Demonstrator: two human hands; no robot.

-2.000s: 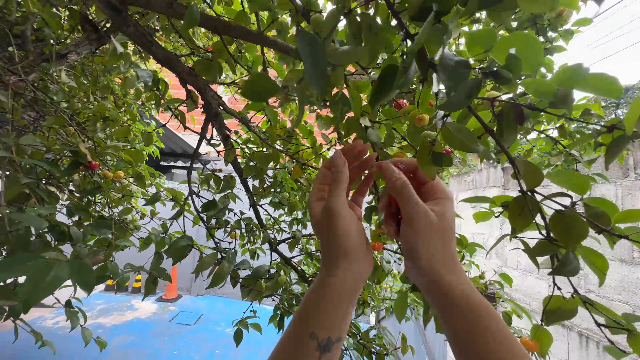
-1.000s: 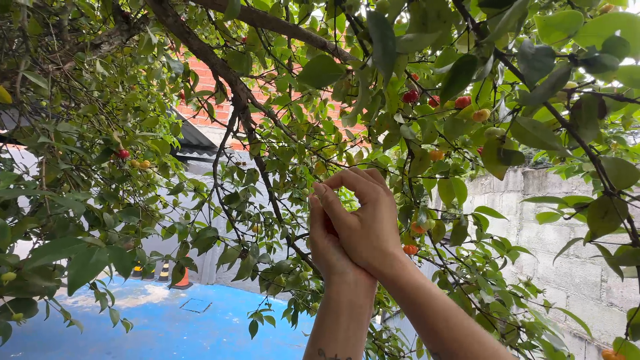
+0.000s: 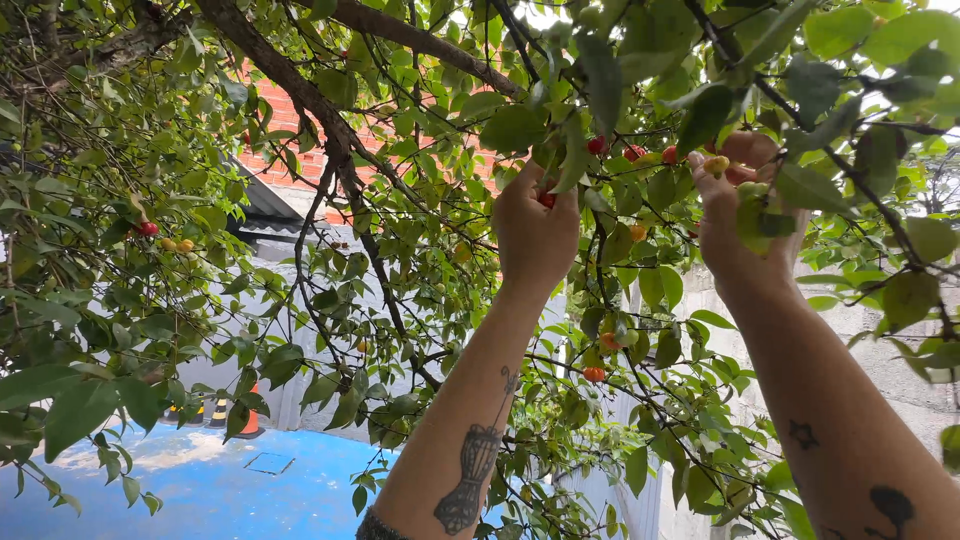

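My left hand [image 3: 536, 225] is raised among the leaves, its fingers curled around a red fruit [image 3: 547, 199]; leaves cover part of the fingertips. My right hand [image 3: 750, 202] reaches up at the right, thumb beside a small yellowish ribbed fruit [image 3: 716, 166], its fingers partly hidden by leaves. Whether it grips anything is not clear. Between the hands hang red fruits, one at the left [image 3: 597, 145] and another near the middle [image 3: 634, 153]. Lower down are an orange-red ribbed fruit [image 3: 594, 373] and an orange one [image 3: 610, 341].
A thick branch [image 3: 300, 86] crosses the upper left, with thinner twigs around the arms. More fruits [image 3: 147, 229] hang at the left. Behind stand a concrete block wall [image 3: 892, 352], a brick wall [image 3: 289, 150], an orange cone [image 3: 253, 416] and a blue floor [image 3: 300, 487].
My hands were together a second ago and are now apart, the right one farther right among the leaves. The left hand has fingers around a red fruit.
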